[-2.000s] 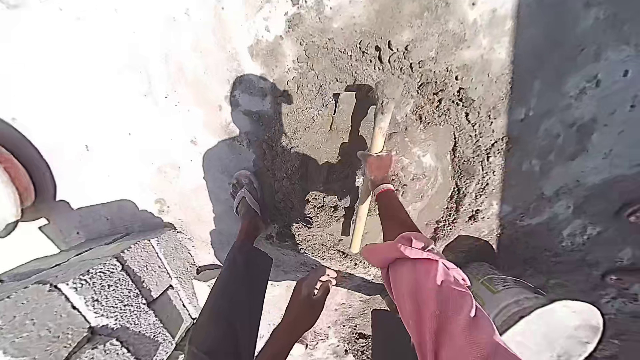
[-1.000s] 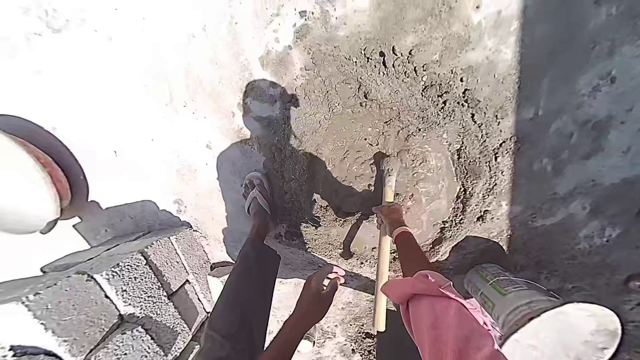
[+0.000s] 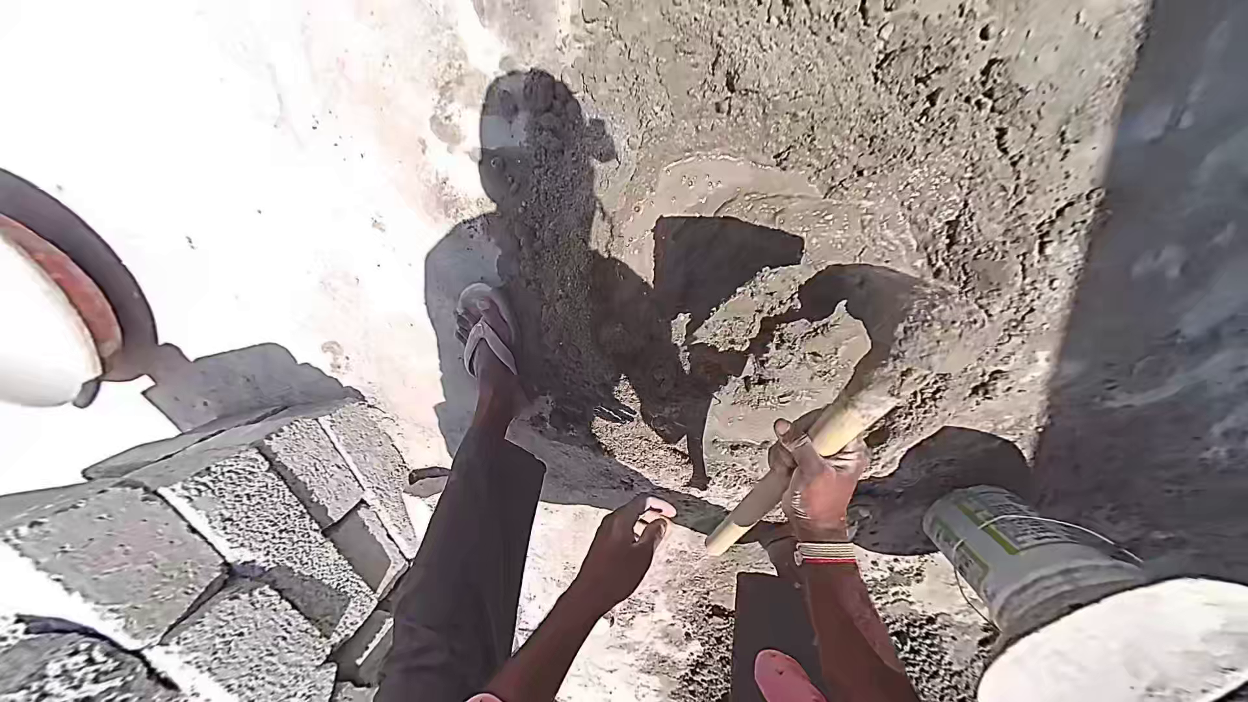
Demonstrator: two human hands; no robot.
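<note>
My right hand grips a pale wooden handle near its lower end. The handle slants up to the right toward a mortar-coated tool head, perhaps a hoe blade, over wet grey mortar on the ground. A red and white band circles my right wrist. My left hand hangs at the lower middle, off the handle, fingers curled; whether it holds something small I cannot tell. My sandalled foot stands left of the mortar, within my shadow.
Stacked concrete blocks stand at the lower left. A round pan-like container shows at the left edge. At the lower right is a plastic bucket with a wire handle, beside a white round object. Shade covers the right side.
The handle has gone from nearly upright to a slant, with my right hand moved down and its tool head now showing. My left hand stays apart from it.
</note>
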